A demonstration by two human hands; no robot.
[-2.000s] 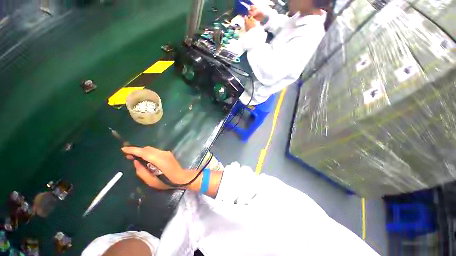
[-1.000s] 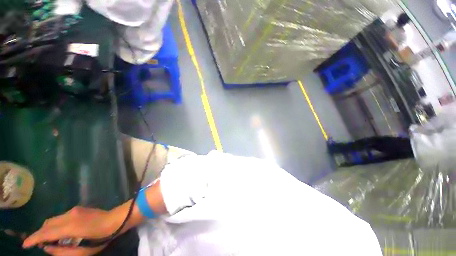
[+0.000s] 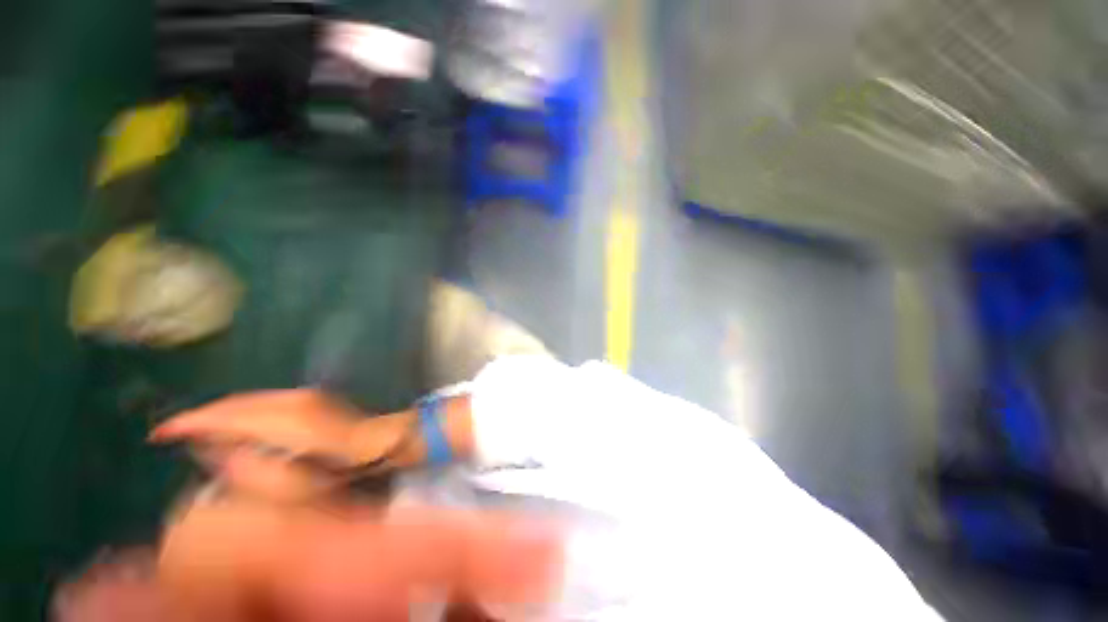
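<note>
The view is heavily blurred. My right hand (image 3: pixel 286 425), with a blue band at the wrist, is over the green mat left of centre. A dark streak in its palm fits the soldering iron (image 3: pixel 334 471) that shows there in the earlier frames; its tip cannot be made out. My left hand (image 3: pixel 352 565) is a large blur at the bottom, just below and partly in front of my right hand; its fingers and anything in them cannot be told. The round beige tub (image 3: pixel 158 292) stands on the mat above my right hand.
Yellow-black tape (image 3: pixel 140 140) is on the green mat (image 3: pixel 328 255). Dark equipment (image 3: pixel 273 73) stands at the bench's far end. Beyond the bench edge are a blue stool (image 3: pixel 523 152), a grey floor with yellow lines, wrapped cartons (image 3: pixel 851 122) and blue shapes at the right.
The view has swung right, then partly back towards the bench. My left hand has come in at the bottom beside my right hand. The tub is fully in view again.
</note>
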